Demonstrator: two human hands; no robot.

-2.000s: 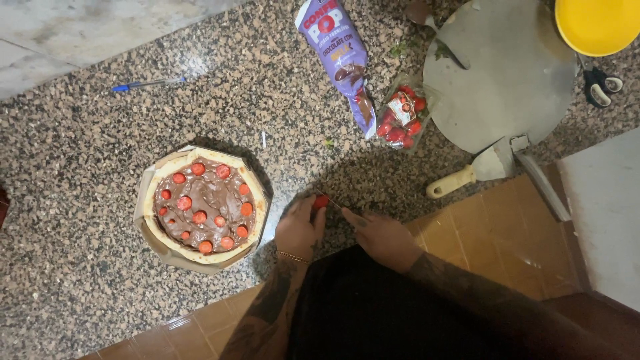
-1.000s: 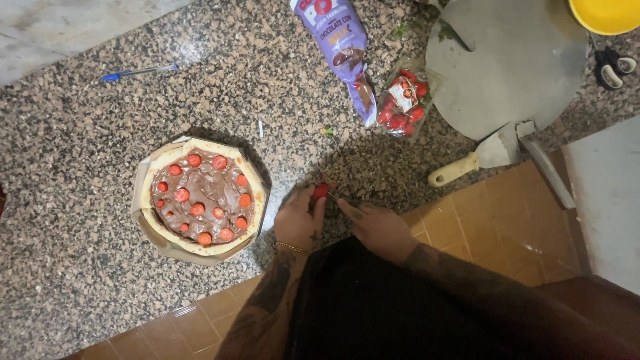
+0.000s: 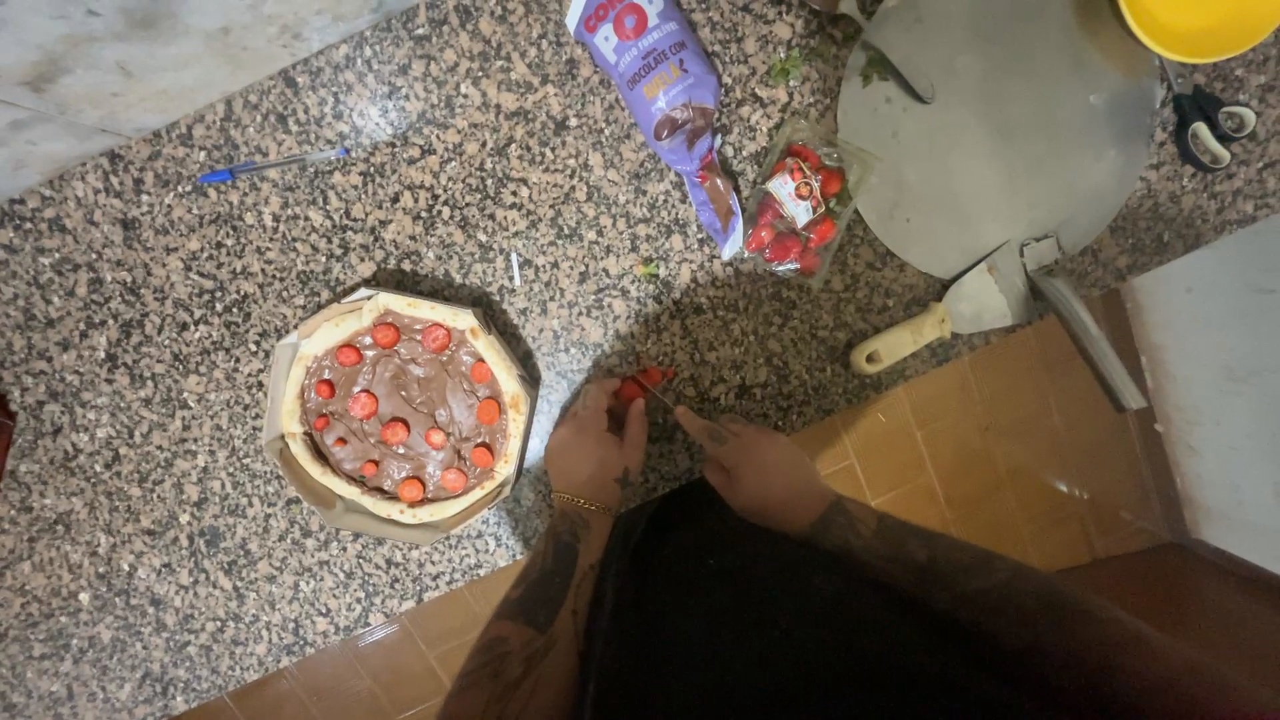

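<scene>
My left hand (image 3: 597, 445) pinches a strawberry (image 3: 632, 389) against the granite counter, near its front edge. In my right hand (image 3: 757, 462) is a small knife (image 3: 660, 396), its blade at the strawberry; the handle is hidden by my fingers. Cut red pieces lie at the blade's far side. Left of my hands, a round pizza crust (image 3: 516, 400) spread with chocolate sits in an open octagonal cardboard box (image 3: 284, 400), with several strawberry slices (image 3: 395, 431) on the chocolate. Beyond my hands lie a clear pack of strawberries (image 3: 783, 240) and a purple piping bag of chocolate filling (image 3: 660, 90).
A round metal plate (image 3: 1010, 130) lies at the upper right, with a spatula (image 3: 905, 338) by its lower edge. Scissors (image 3: 1208, 130) and a yellow bowl (image 3: 1200, 25) are beyond it. A blue pen (image 3: 272, 165) lies upper left. Strawberry leaves (image 3: 788, 67) are scattered near the bag.
The knife blade now crosses the strawberry, and cut pieces show beside it. Both hands stay at about the same place on the counter.
</scene>
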